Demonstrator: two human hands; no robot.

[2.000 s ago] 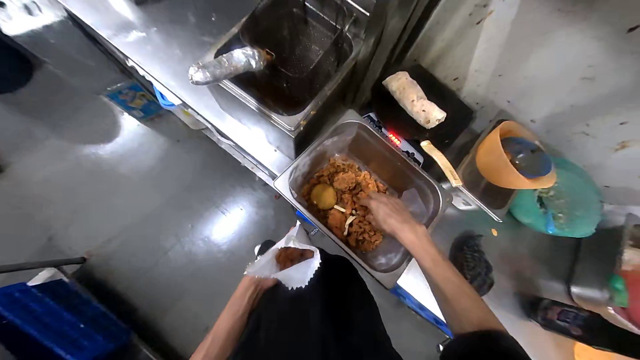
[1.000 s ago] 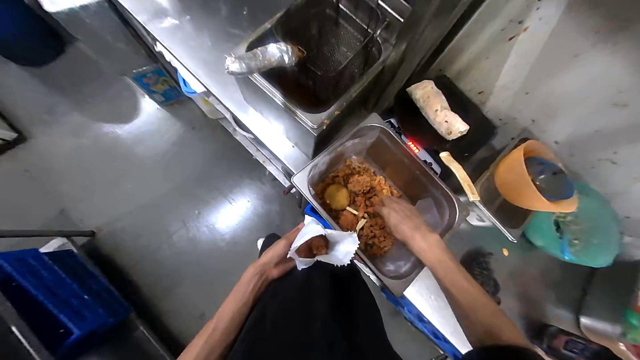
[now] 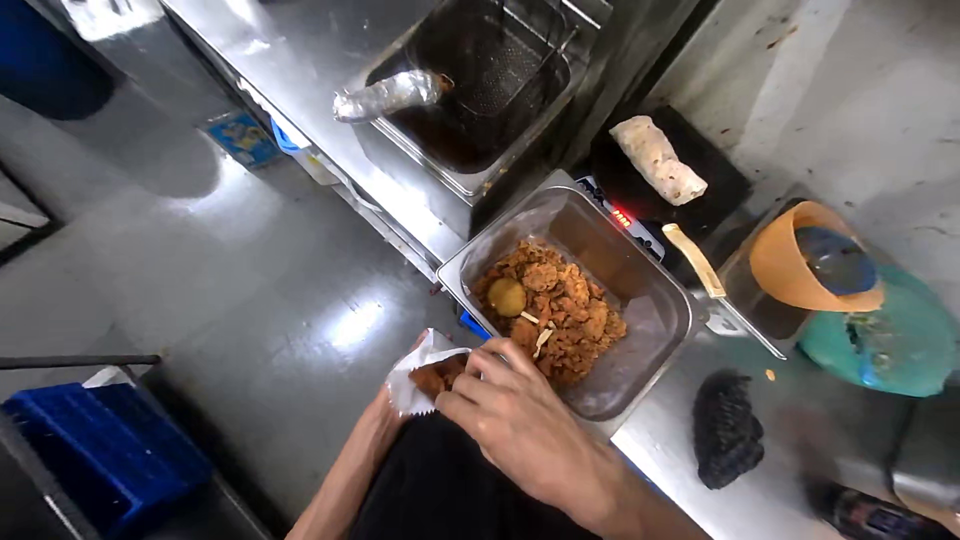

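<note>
My left hand [image 3: 401,390], mostly hidden behind the paper, holds a white paper bag [image 3: 409,386] with browned fried food [image 3: 431,379] in its mouth. My right hand [image 3: 502,409] is at the bag's opening, its fingertips on the fried food there. Beside both hands a steel pan [image 3: 660,360] holds a heap of fried chicken pieces [image 3: 559,300], with a round yellowish piece [image 3: 507,297] and a few pale strips [image 3: 543,339] on top.
Behind the pan is a deep fryer [image 3: 465,135] with a foil-wrapped roll [image 3: 390,96] across its rim. A wrap [image 3: 658,160] lies on a dark plate above a lit display. To the right are a wooden-handled knife [image 3: 696,259], orange container [image 3: 780,255], green bowl [image 3: 892,337] and black scrubber [image 3: 726,429].
My right hand has moved out of the chicken pan, leftward to the paper bag in my left hand.
</note>
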